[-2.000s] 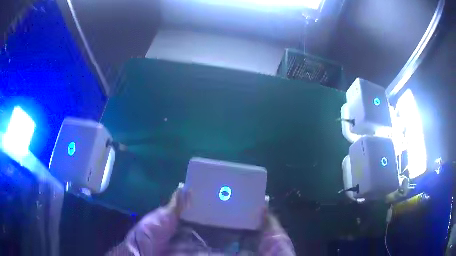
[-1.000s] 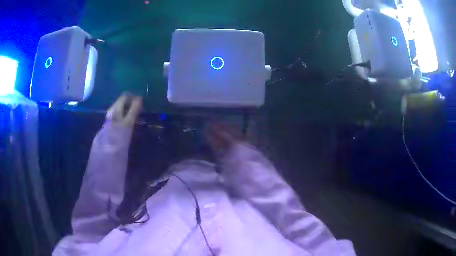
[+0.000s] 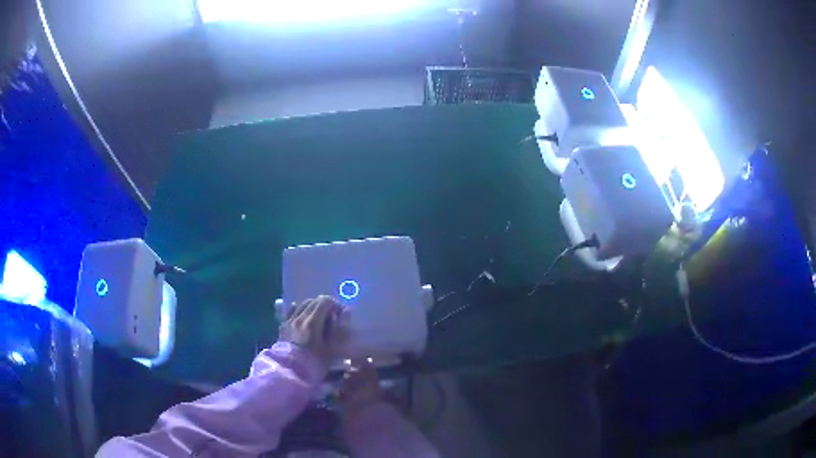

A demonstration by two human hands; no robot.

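Observation:
A white projector unit (image 3: 385,277) with a glowing blue ring stands at the near edge of the green table (image 3: 358,170). My left hand (image 3: 315,324) lies on the lower left of its face, fingers bent; whether it pinches anything cannot be told. My right hand (image 3: 360,385) is just below the unit's lower edge, small and blurred, with small bright spots at its fingertips. What it holds, if anything, cannot be made out. The unit's underside is hidden.
One white unit (image 3: 121,295) stands at the left with a black plug. Two more, an upper one (image 3: 577,107) and a lower one (image 3: 617,201), stand at the right by a bright glare. A mesh basket (image 3: 479,87) is at the back. A white cable (image 3: 725,353) hangs at the right.
The view has tilted up again since one second ago. My left hand has moved from beside the unit onto its face. My right hand has come to its lower edge.

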